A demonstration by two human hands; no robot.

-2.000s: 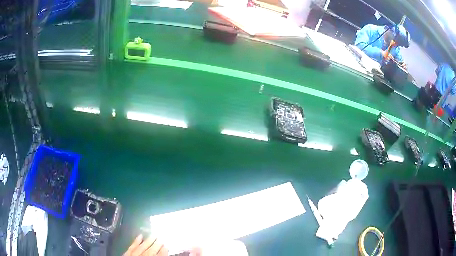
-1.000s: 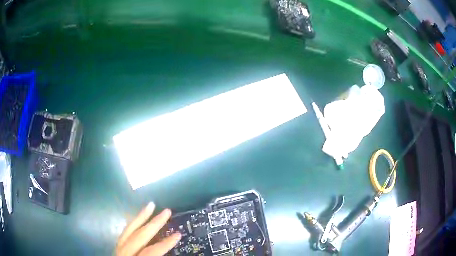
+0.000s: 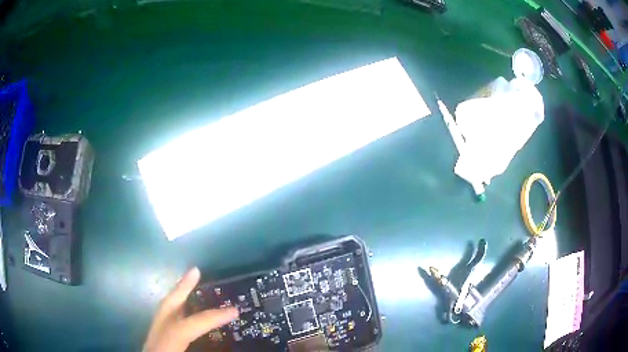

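Note:
The black device housing (image 3: 368, 275) with the main circuit board (image 3: 275, 309) in it lies at the bottom middle, its lower edge cut off by the picture. The board shows white square outlines and small silver parts. My left hand (image 3: 184, 313) is at the left end of the unit, thumb at its upper left edge and a finger lying over the board. Whether it grips the unit or only rests on it is hard to tell, but it touches it. My right hand is not in view.
A rear housing (image 3: 51, 206) and a blue bin (image 3: 12, 137) are at left. A glaring white strip (image 3: 289, 144) lies behind the unit. At right are a white bottle (image 3: 499, 127), slim pen (image 3: 451, 124), tape roll (image 3: 537, 203), air gun (image 3: 475, 289), label sheet (image 3: 564, 299) and black tray (image 3: 592, 206).
The view has tilted down and shifted, bringing the board and air gun into sight. Since the last earlier frame, the unit shows higher in the picture, with my left hand still at its left end.

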